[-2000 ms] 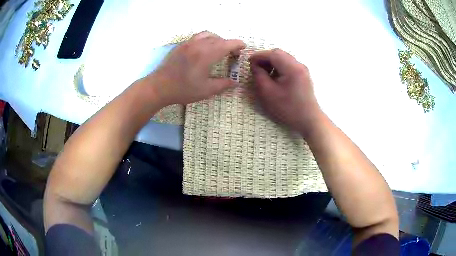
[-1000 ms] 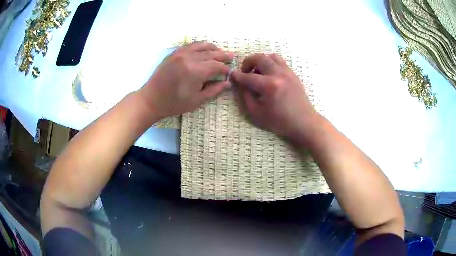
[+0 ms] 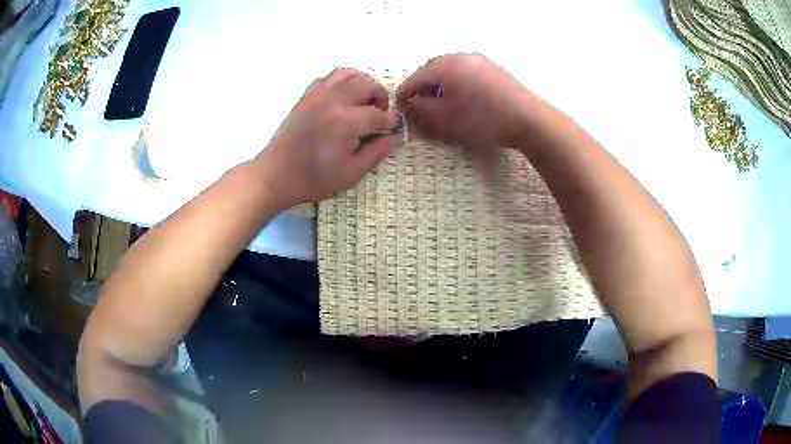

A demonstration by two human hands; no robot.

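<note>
A cream-tan woven bag panel (image 3: 434, 251) lies in front of me, its lower edge hanging past the table's near edge. My left hand (image 3: 334, 130) rests at the panel's upper part, thumb and fingertips pinched around a small pale piece (image 3: 404, 128). My right hand (image 3: 460, 100) is just right of it, fingers curled and fingertips close to the same spot; whether it holds something is hidden. A curved strap (image 3: 146, 156) shows left of my left forearm.
A black phone (image 3: 143, 64) and a long heap of gold hardware (image 3: 80, 61) lie at the upper left. A smaller gold heap (image 3: 721, 120) lies at the right, beside a stack of tan panels (image 3: 737, 52). A tiny scrap (image 3: 728, 264) lies at the right.
My right hand has moved up, its elbow swinging outward. The panel's lower right corner now shows further right. My left hand stays at about the same spot.
</note>
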